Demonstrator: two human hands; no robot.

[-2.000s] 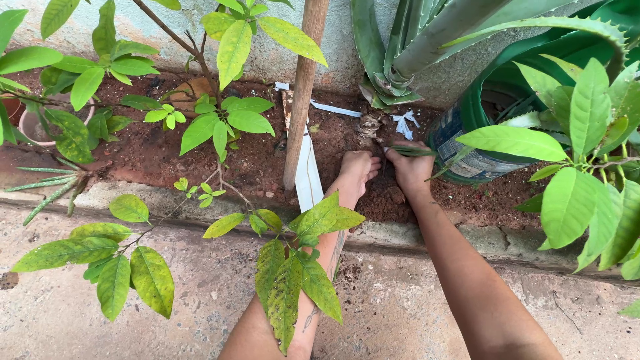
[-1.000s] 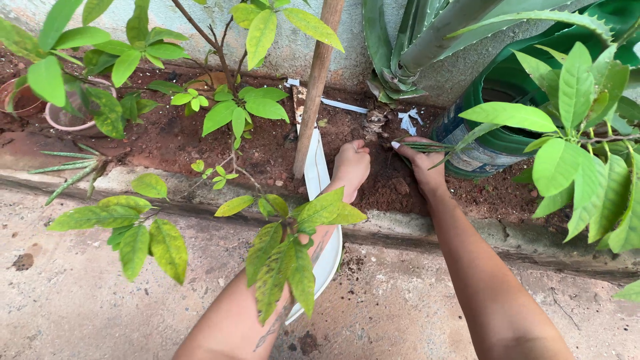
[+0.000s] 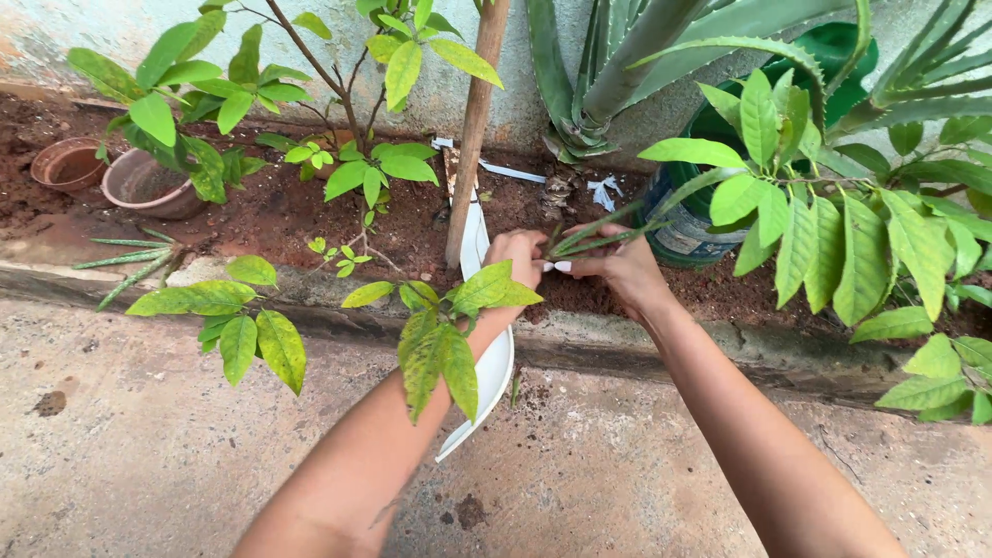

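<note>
My right hand [image 3: 620, 265] grips a small spiky succulent plant [image 3: 593, 240] near its base, its narrow green leaves pointing right. My left hand [image 3: 518, 252] touches the base of the same plant, fingers bent; whether it pinches a part of it is hard to see. Both hands are just above the reddish soil [image 3: 577, 296] of a narrow bed. Behind them a dry brown stump [image 3: 556, 195] stands in the soil, with a torn pale strip [image 3: 604, 191] to its right. A similar spiky plant [image 3: 147, 256] lies at the bed's left edge.
A wooden stake [image 3: 473, 132] and a curved white plastic strip [image 3: 496, 372] are beside my left arm. Leafy branches [image 3: 438, 341] overhang that forearm. A large aloe [image 3: 589, 116] grows by the wall; a green bucket [image 3: 697, 225] stands right. Two pots [image 3: 151, 186] sit left, behind the concrete curb [image 3: 635, 345].
The small plant, low in my right hand earlier, is now raised between both hands, which have come together. The white strip's lower end shows beyond my left arm, hidden two seconds ago.
</note>
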